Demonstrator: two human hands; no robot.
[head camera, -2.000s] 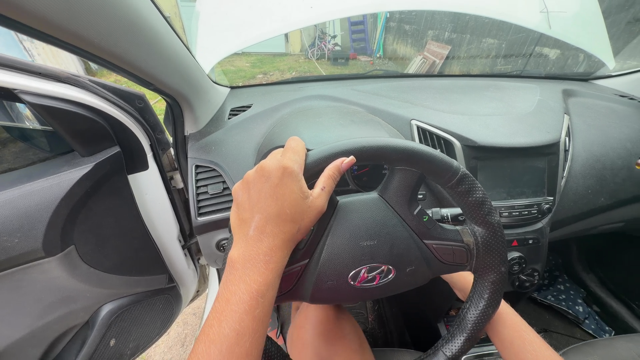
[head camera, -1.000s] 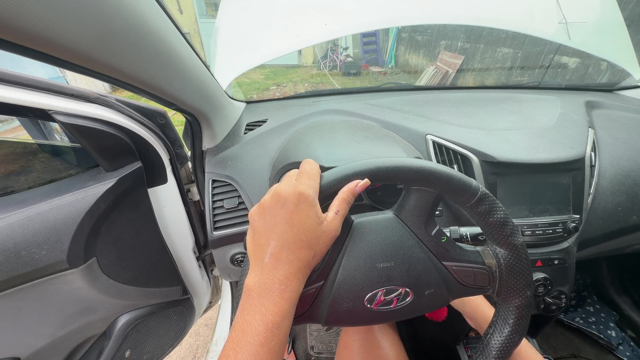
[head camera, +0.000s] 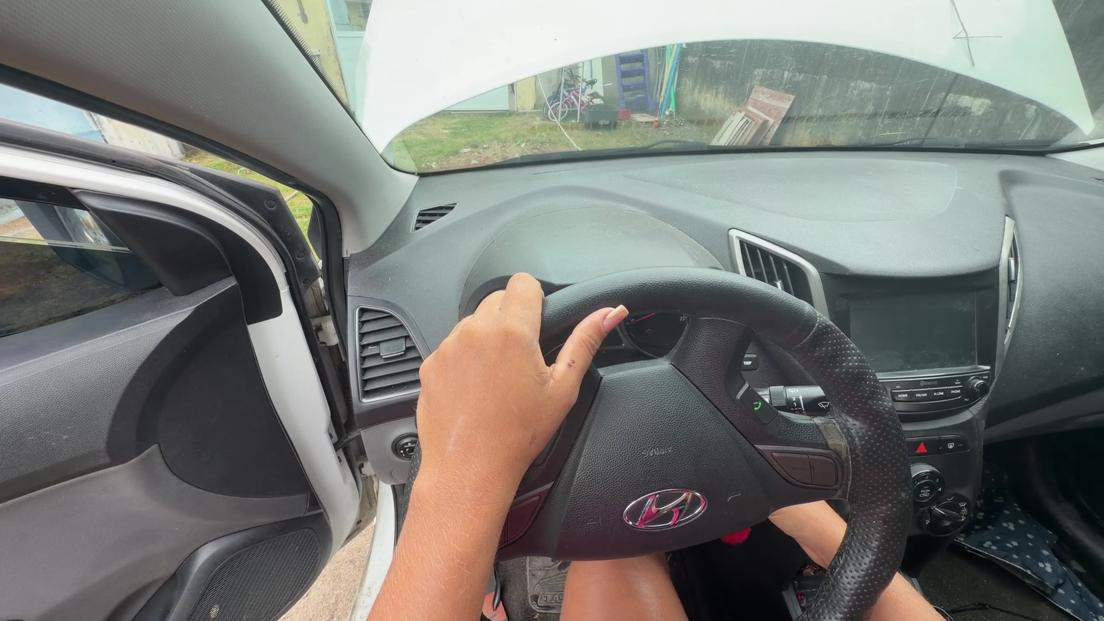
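My left hand (head camera: 500, 379) grips the upper left of the rim of a black steering wheel (head camera: 690, 289), its thumb lying over the inner edge of the rim. The wheel is turned, so its Hyundai emblem (head camera: 665, 510) sits tilted low on the hub. Behind the wheel, part of the instrument cluster (head camera: 653, 332) shows. My right forearm (head camera: 901, 597) passes under the lower right of the wheel, and my right hand (head camera: 802, 517) is mostly hidden behind the hub and rim, so its fingers cannot be seen.
The driver's door (head camera: 172, 414) stands open at the left. A raised white hood (head camera: 690, 30) covers much of the windshield view. Right of the wheel are a stalk (head camera: 798, 398), a dark display (head camera: 914, 332) and climate knobs (head camera: 946, 512). Patterned dark cloth (head camera: 1018, 543) lies at the lower right.
The view has shifted somewhat. My left hand stays on the upper left of the wheel rim, and my right arm remains beneath the wheel.
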